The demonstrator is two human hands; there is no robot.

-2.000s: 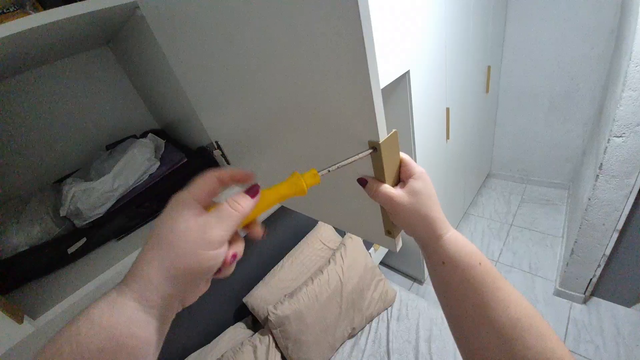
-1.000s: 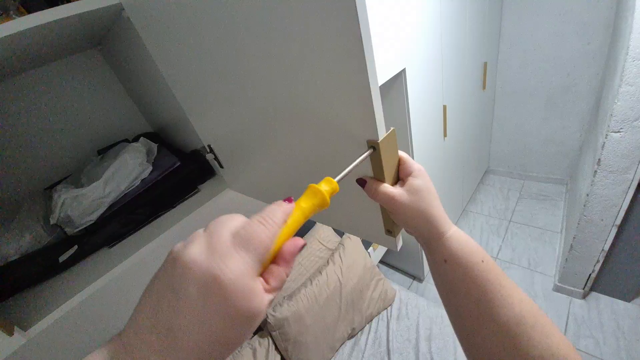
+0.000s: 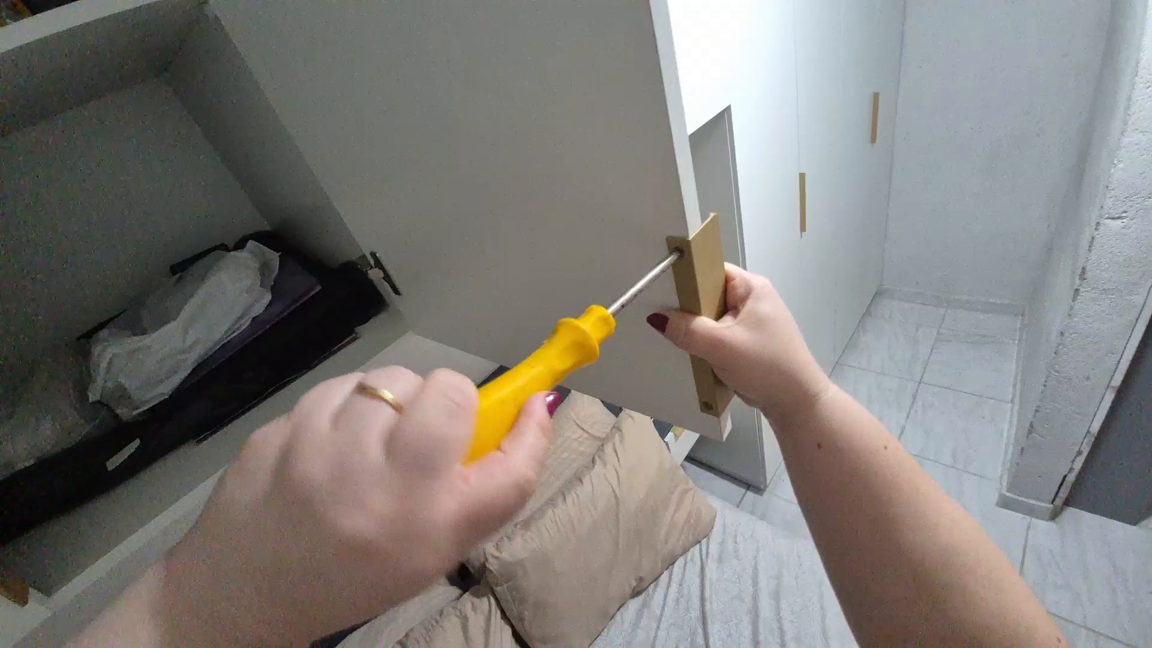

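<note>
My left hand (image 3: 378,477) is wrapped around the yellow handle of a screwdriver (image 3: 535,382). The metal shaft runs up to the right, and its tip meets a screw hole near the top of a gold-coloured metal handle (image 3: 700,288). That handle sits on the edge of an open white cabinet door (image 3: 486,162). My right hand (image 3: 751,342) grips the handle from the right, its thumb across the inner face. A second hole shows at the handle's lower end.
Left of the door, an open cabinet compartment holds a black bag (image 3: 324,333) and crumpled clear plastic (image 3: 189,315). A hinge (image 3: 382,273) shows by the door. Below lie beige pillows (image 3: 603,531) on a bed. White wardrobe doors (image 3: 765,72) and a rough wall (image 3: 1071,270) stand at the right.
Two seconds ago my left hand was looser on the screwdriver, its fingers spread; now it is closed around the handle. My right hand has stayed on the metal handle.
</note>
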